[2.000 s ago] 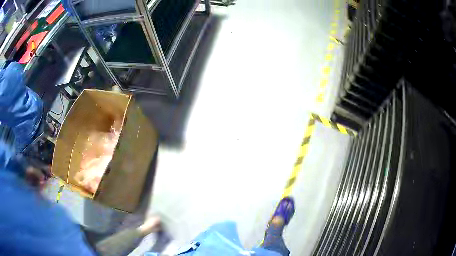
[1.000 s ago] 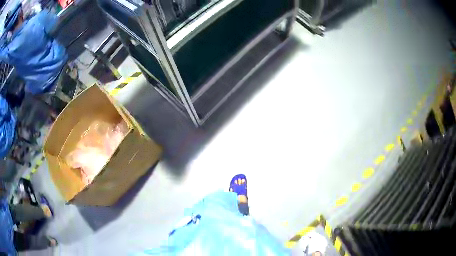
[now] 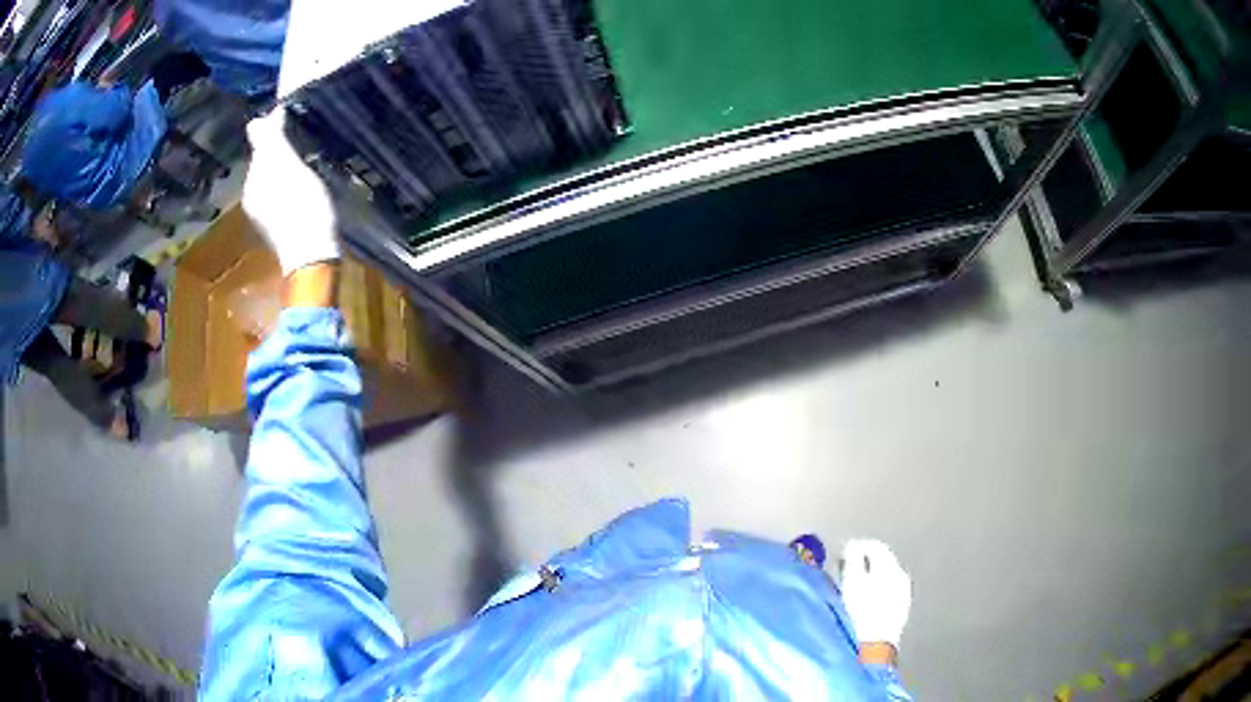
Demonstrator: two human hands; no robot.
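Observation:
My left hand (image 3: 288, 199), in a white glove, is stretched out to the upper left. It is against the left end of a stack of dark slotted units (image 3: 460, 117) with a white top; its fingertips are hard to make out, so its grip is unclear. The stack stands on the green deck (image 3: 823, 62) of a silver-framed trolley cart (image 3: 741, 158). My right hand (image 3: 875, 592), also white-gloved, hangs low at the bottom right, away from the cart. No object shows in it and its fingers are not clear.
An open brown carton (image 3: 213, 336) with clear-pink plastic inside is on the floor, left of the cart. People in blue smocks (image 3: 96, 144) are at the far left. Another metal frame (image 3: 1111, 165) is at the upper right. Yellow-black tape (image 3: 1125, 668) marks the floor below right.
The cart is now nearer and its green deck and stack show. My left hand has come into view against the stack. The dark racks at the right have mostly left the view.

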